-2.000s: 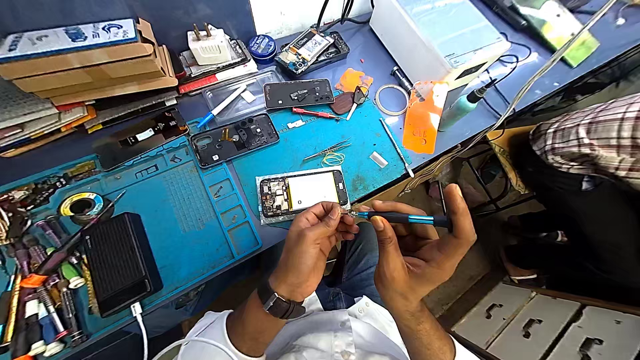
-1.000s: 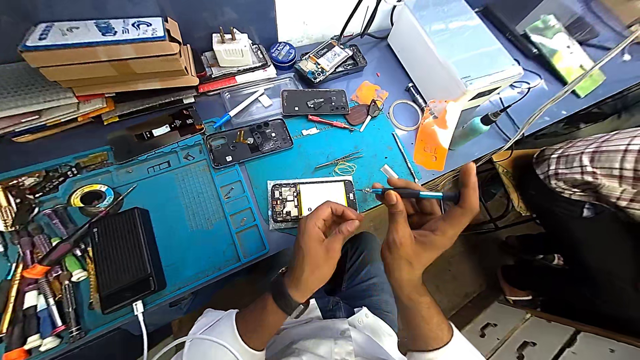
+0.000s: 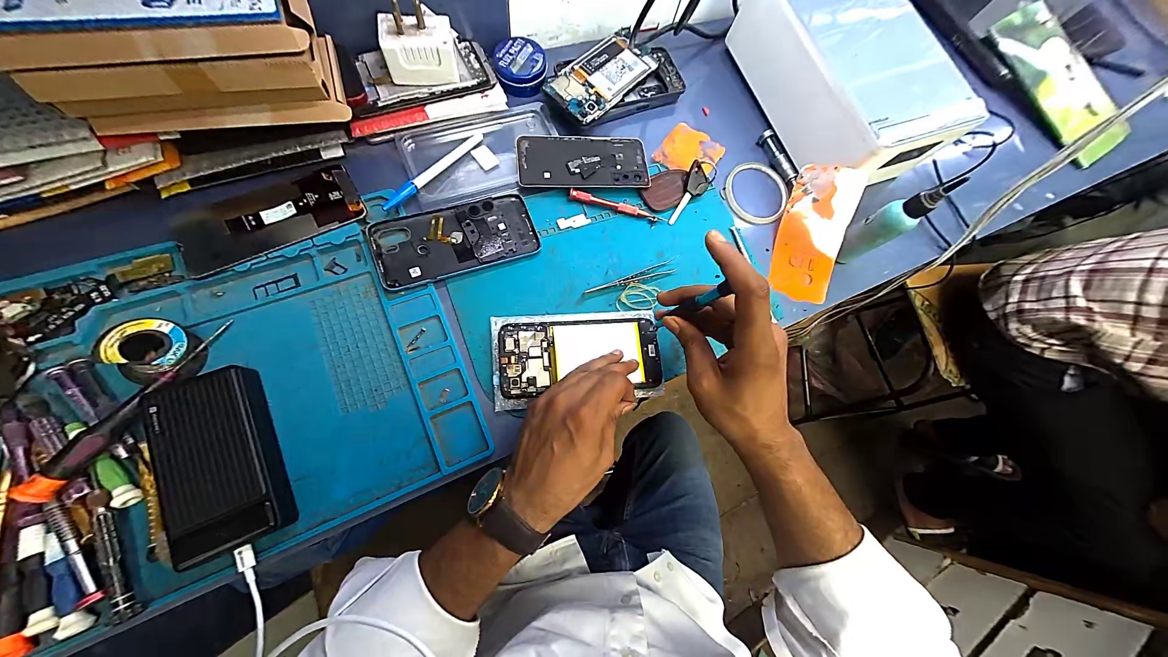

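An opened smartphone (image 3: 525,360), its circuit board and white battery exposed, lies on the blue mat at the desk's front edge. My left hand (image 3: 579,424) rests on the battery and the phone's near edge, fingers extended, holding nothing visible. Over the phone's right end, my right hand (image 3: 735,351) grips a blue-and-black screwdriver (image 3: 712,297) between thumb and fingers, its tip at the phone's right edge. Thin tweezers (image 3: 630,278) and a coil of thin wire (image 3: 639,297) lie just behind the phone. A black phone housing (image 3: 453,242) lies farther back to the left.
A black power bank (image 3: 219,465) with a white cable, a solder spool (image 3: 141,347) and several screwdrivers crowd the left. Behind are a phone back cover (image 3: 581,161), a red screwdriver (image 3: 611,204) and a white box-shaped device (image 3: 821,82). A person (image 3: 1077,365) is at the right.
My left hand has come down onto the phone's battery. My right hand has brought the screwdriver's tip to the phone's right end; two seconds ago both hands met at the tip in front of the phone.
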